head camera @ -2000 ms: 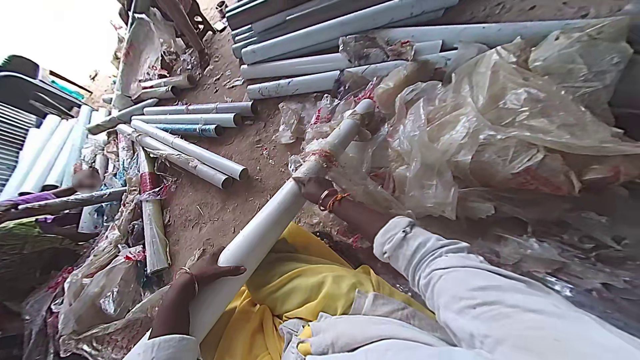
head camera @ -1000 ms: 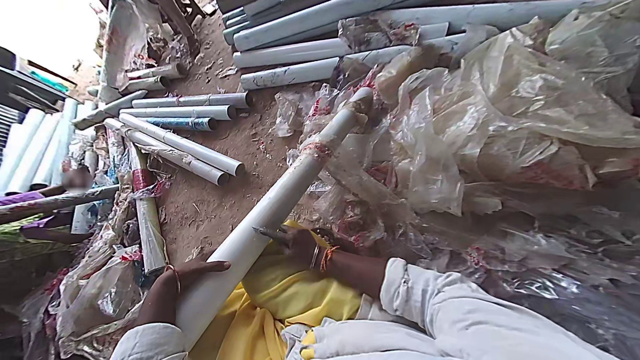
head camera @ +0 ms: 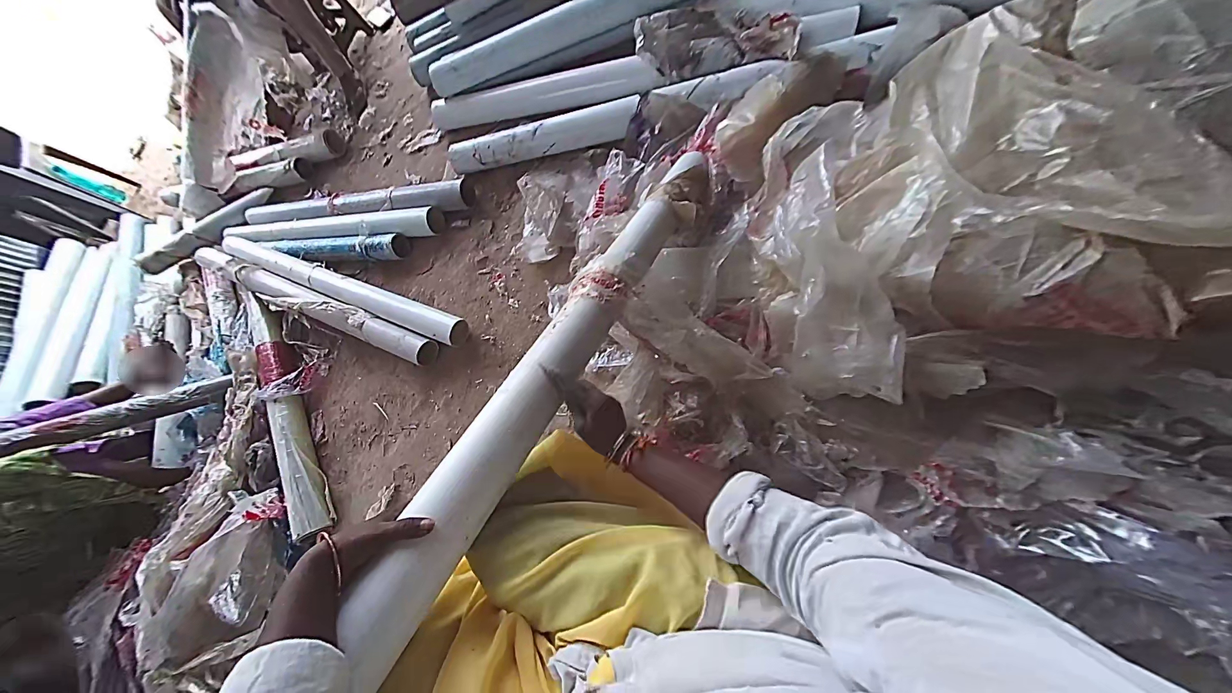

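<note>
A long white tube [head camera: 500, 423] slants across my lap, its far end wrapped in plastic, with a reddish band [head camera: 599, 285] around it below that end. My left hand [head camera: 371, 549] grips its near part, thumb across the top. My right hand [head camera: 599, 419] is at the tube's right side near the middle, fingers bent; a small dark pointed thing shows between it and the tube, too unclear to name. Most of the right fingers are hidden. Yellow cloth [head camera: 597, 549] lies beneath the tube, over my lap.
Crumpled clear plastic sheeting [head camera: 962, 212] is heaped at right. White and bluish tubes [head camera: 549, 133] are stacked at the top; several more [head camera: 356, 289] lie on bare soil at left. A plastic-wrapped roll [head camera: 294, 452] stands near my left hand. Another person [head camera: 125, 423] is at the far left.
My right hand has moved from the reddish band down to the tube's middle, then slightly back up along it. My left hand stays on the near part.
</note>
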